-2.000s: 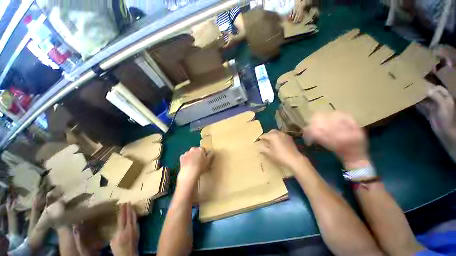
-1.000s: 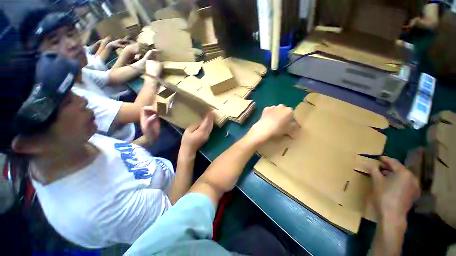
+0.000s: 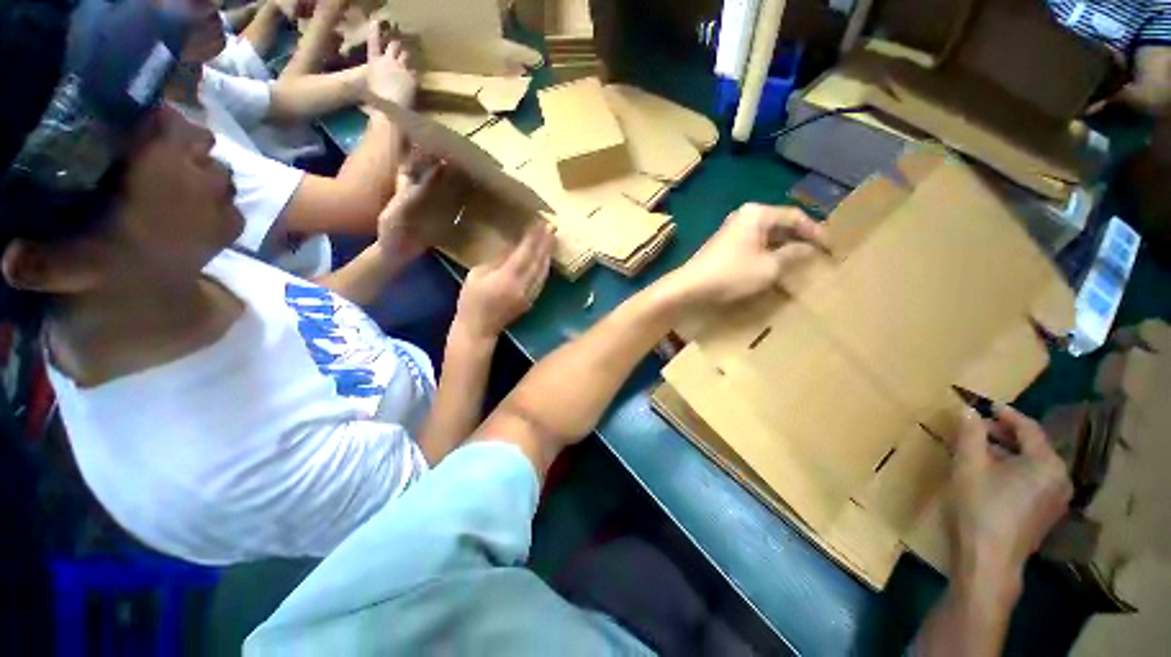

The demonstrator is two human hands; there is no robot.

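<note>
A flat brown box blank (image 3: 886, 347) with notched edges and short dark slots lies in front of me, its far panel tilted up off the table. More blanks (image 3: 771, 481) lie under its near edge. My left hand (image 3: 751, 263) has its fingers curled on the blank's left edge, at the side flap. My right hand (image 3: 1008, 494) pinches the blank's right edge beside a dark notch. The fingertips of both hands are partly hidden by the cardboard and the fingers.
A person in a white shirt (image 3: 231, 424) at left holds a part-folded box (image 3: 469, 199). Beyond are blanks with a small box (image 3: 591, 135). A grey machine (image 3: 822, 141), a labelled white-and-blue strip (image 3: 1104, 282) and a pale post (image 3: 759, 71) stand beyond my blank. Another blank stack (image 3: 1130, 475) is at right.
The blank's far panel has risen from lying flat to tilted up. Both hands stay at its side edges. The view had earlier swung left, bringing the coworkers into sight.
</note>
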